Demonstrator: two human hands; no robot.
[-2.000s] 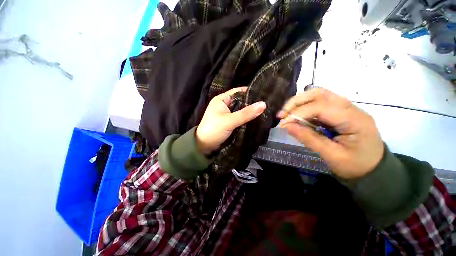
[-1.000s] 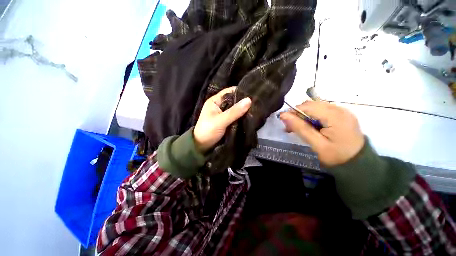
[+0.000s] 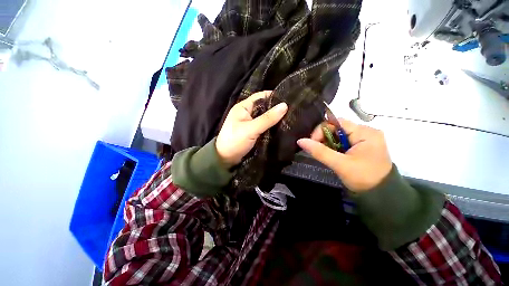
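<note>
A dark plaid garment [image 3: 298, 70] with plain dark lining [image 3: 209, 84] lies over the table's left part and hangs over the front edge. My left hand [image 3: 245, 131] pinches a plaid edge between thumb and fingers. My right hand [image 3: 357, 153] is just right of the garment and holds small thread snips [image 3: 340, 138] with a slim blade and blue and green handle parts. The blade points up and left, close to the dark cloth. Whether it touches the cloth, I cannot tell.
The sewing machine head [image 3: 435, 19] is at the upper right, with metal scissor blades [image 3: 486, 82] at the right edge. A ruler strip [image 3: 315, 173] runs along the table front. A blue bin [image 3: 92, 195] with dark cloth is at lower left. A white loop [image 3: 274, 196] hangs below the garment.
My right hand has turned, so the snips point more upward and their green part shows. My left hand keeps its pinch. The whole view has shifted slightly.
</note>
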